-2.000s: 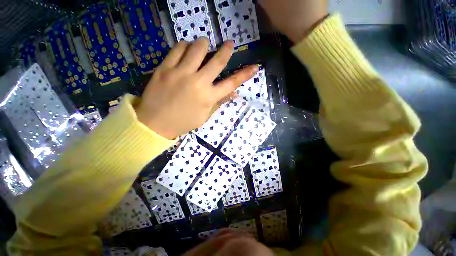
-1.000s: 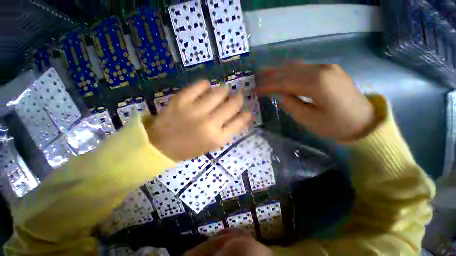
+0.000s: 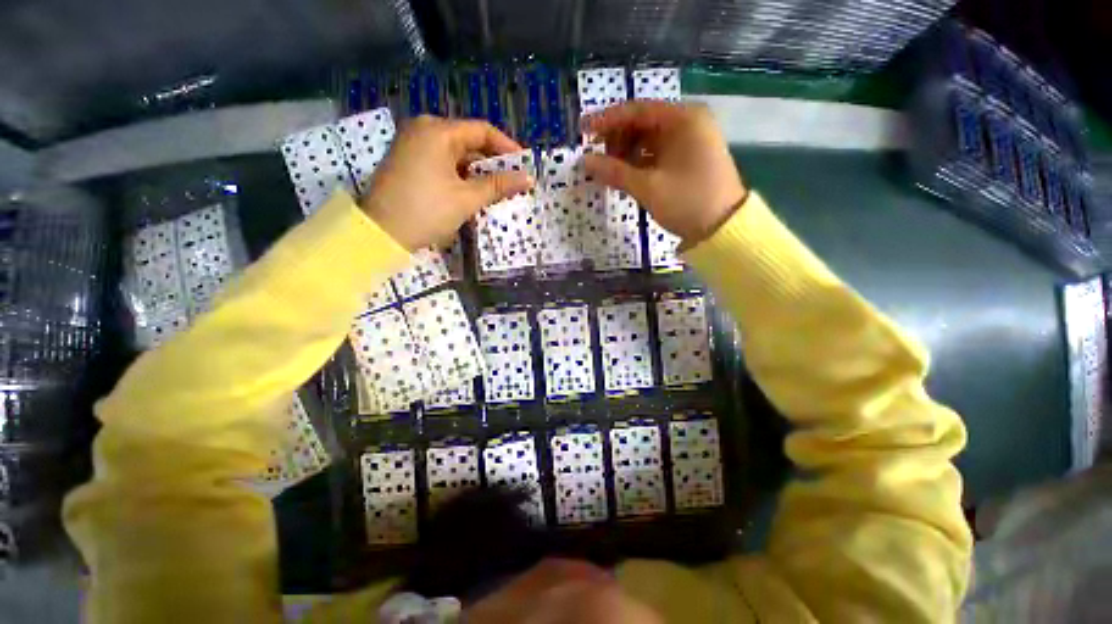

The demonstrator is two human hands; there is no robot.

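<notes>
My left hand (image 3: 427, 183) and my right hand (image 3: 677, 165) pinch the top corners of a white dotted adhesive pad sheet (image 3: 537, 226), which hangs between them over the tray's upper middle. Pads or covered boards behind it are partly hidden. The dark-looking tray (image 3: 537, 412) holds rows of white-covered boards (image 3: 567, 354). At its back row are bare blue circuit boards (image 3: 485, 104) and two white-covered ones (image 3: 602, 88). A loose sticker sheet (image 3: 415, 354) lies over the tray's left pockets.
More sticker sheets lie at the left (image 3: 183, 262), and others show behind my left hand (image 3: 323, 159). Stacked trays with blue boards (image 3: 1006, 146) stand at the back right. Ridged plastic trays (image 3: 49, 305) are at the far left. The green bench top (image 3: 854, 232) extends right.
The camera view has shifted to show more of the bench. My hands have come to the tray's upper middle and now hold a pad sheet between them. The loose sheet now lies at the tray's left.
</notes>
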